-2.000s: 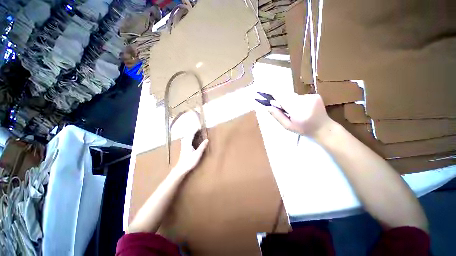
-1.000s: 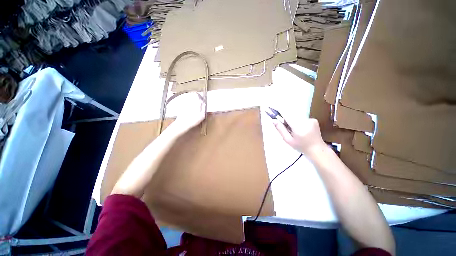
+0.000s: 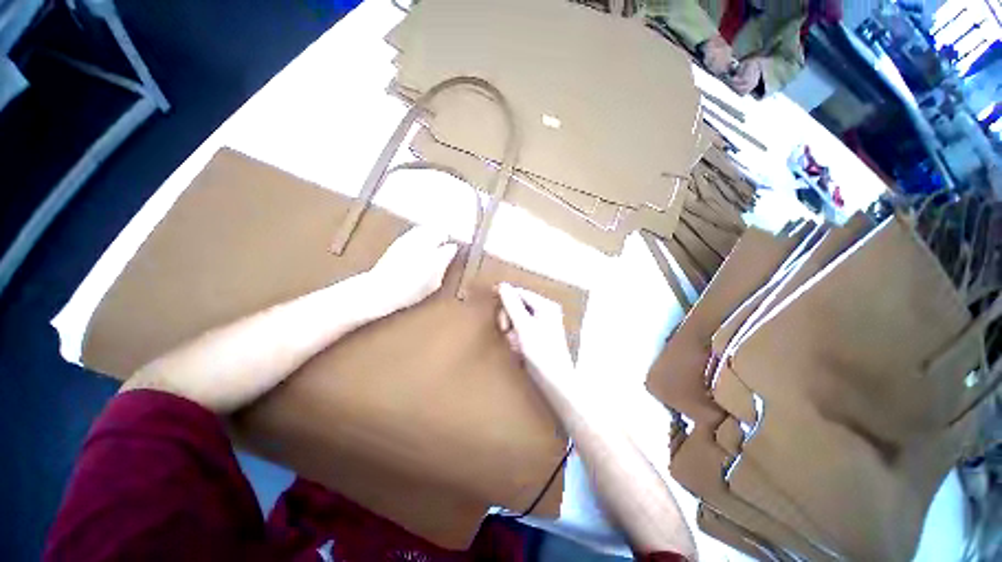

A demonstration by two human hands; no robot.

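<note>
A flat tan bag panel (image 3: 407,373) lies on the white table in front of me. Its handle (image 3: 479,88) stands as an arch above the top edge, with a smaller arch behind it. My left hand (image 3: 412,267) rests at the top edge between the handle ends, close to the right one; what its fingers pinch is hidden. My right hand (image 3: 533,322) is just right of the right handle end (image 3: 466,280), fingers curled around the dark snips (image 3: 532,308), which are mostly hidden. A black cord (image 3: 546,485) runs below my right forearm.
Stacked panels (image 3: 571,66) lie beyond the work, with a small cream label (image 3: 550,121) on top. Another overlapping pile (image 3: 846,384) is at the right. Another person's hands (image 3: 734,66) show across the table. A metal frame (image 3: 121,55) stands at the upper left.
My right hand with the snips has moved left from above the white table onto the panel beside the right handle end. The view has turned, and another person shows at the top.
</note>
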